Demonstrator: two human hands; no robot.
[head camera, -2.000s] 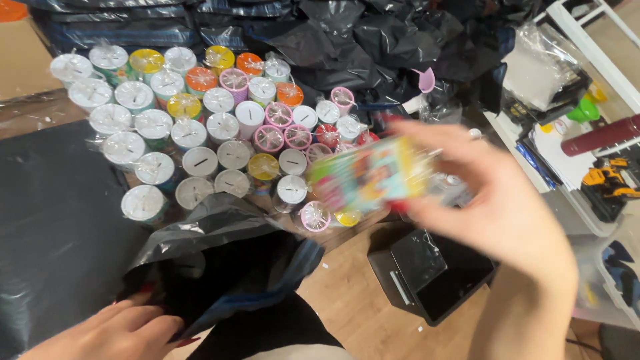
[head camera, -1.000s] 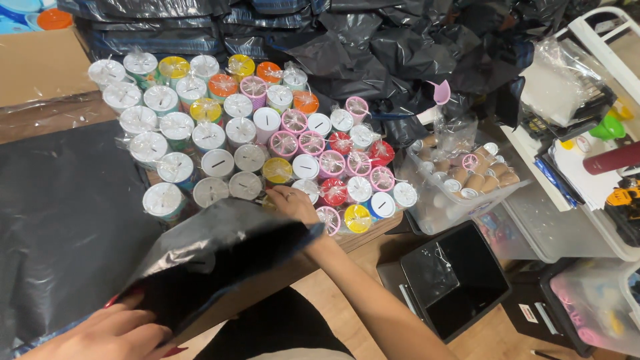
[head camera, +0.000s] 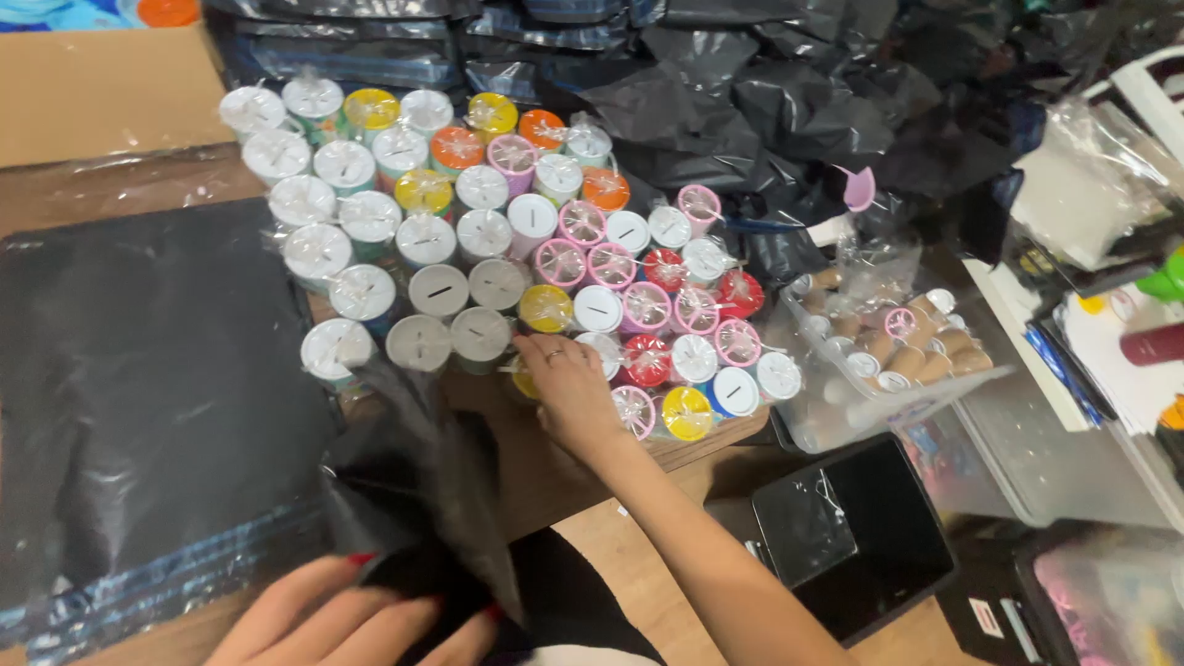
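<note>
Plastic-wrapped cylindrical containers with slotted lids (head camera: 427, 240) stand packed together on a wooden table. Their lids are white, yellow, orange, pink and red. My right hand (head camera: 573, 393) reaches to the front row, its fingers over a yellow-lidded container (head camera: 524, 382); whether they have closed on it is hidden. At the bottom, my left hand (head camera: 342, 620) holds the edge of a black plastic mailer bag (head camera: 407, 499), which stands up beside the front containers. More black mailer bags (head camera: 157, 398) lie flat on the table to the left.
Black plastic bags (head camera: 740, 102) are heaped behind the containers, and a cardboard box (head camera: 102, 92) stands back left. To the right, a clear plastic bin (head camera: 860, 398) holds cardboard tubes. A black open bin (head camera: 860, 536) sits below the table edge (head camera: 712, 444).
Two seconds ago my right hand held a colourful wrapped item up at the right; since then it has moved down to the front row. The black bag has folded narrower at my left hand.
</note>
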